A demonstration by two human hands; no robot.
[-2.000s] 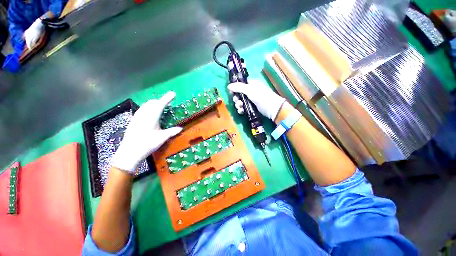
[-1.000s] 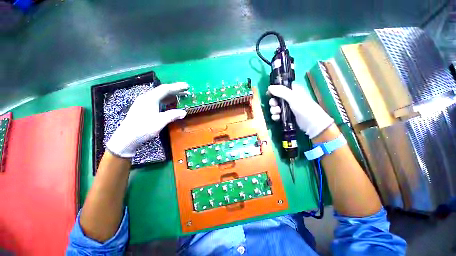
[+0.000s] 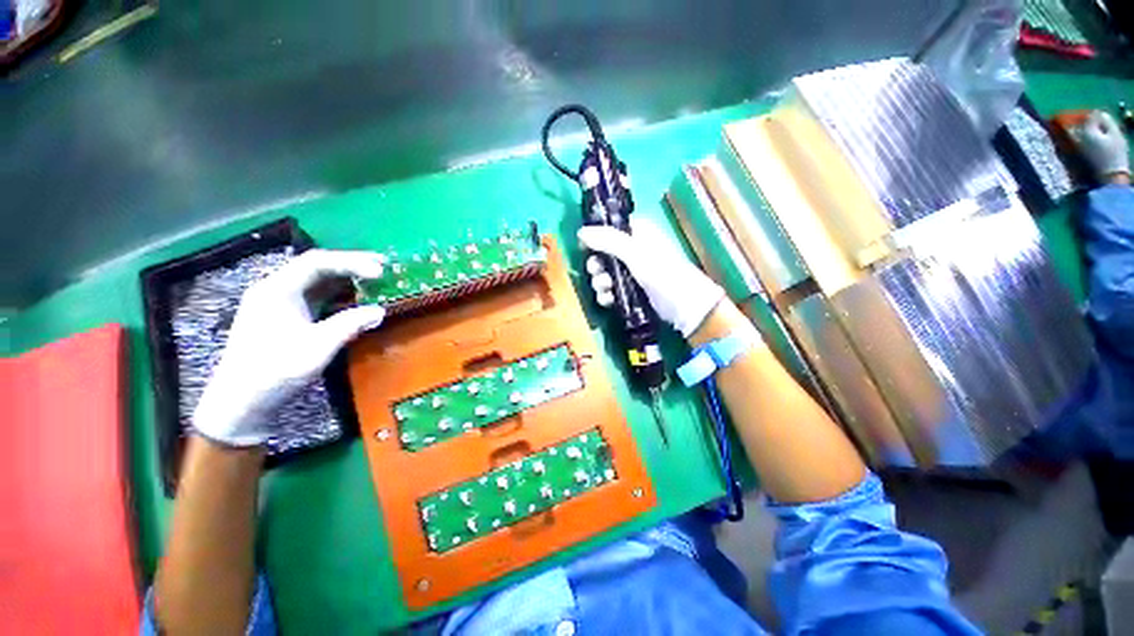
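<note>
My left hand (image 3: 280,342), in a white glove, grips the left end of a green circuit board (image 3: 454,267) with a dark comb-like heat sink (image 3: 460,293) under it. The board is held over the top recess of the orange-brown fixture (image 3: 510,452). Two more circuit boards lie in the middle recess (image 3: 491,395) and lower recess (image 3: 516,487). My right hand (image 3: 659,276), gloved, with a light blue wrist strap (image 3: 718,358), holds a black electric screwdriver (image 3: 608,199), bit pointing down, right of the fixture and off the boards.
A black screw tray (image 3: 159,360) is left of the fixture, partly behind my left hand. A red sheet (image 3: 62,485) lies at far left. Silvery finned stock (image 3: 970,323) with tan strips stands at right, a clear bag (image 3: 976,62) beyond. Another person's gloved hand (image 3: 1102,143) shows at far right.
The view has shifted. Since two seconds ago the held board's comb-like underside has come into sight, and the recess below it shows. My right hand still holds the screwdriver beside the fixture.
</note>
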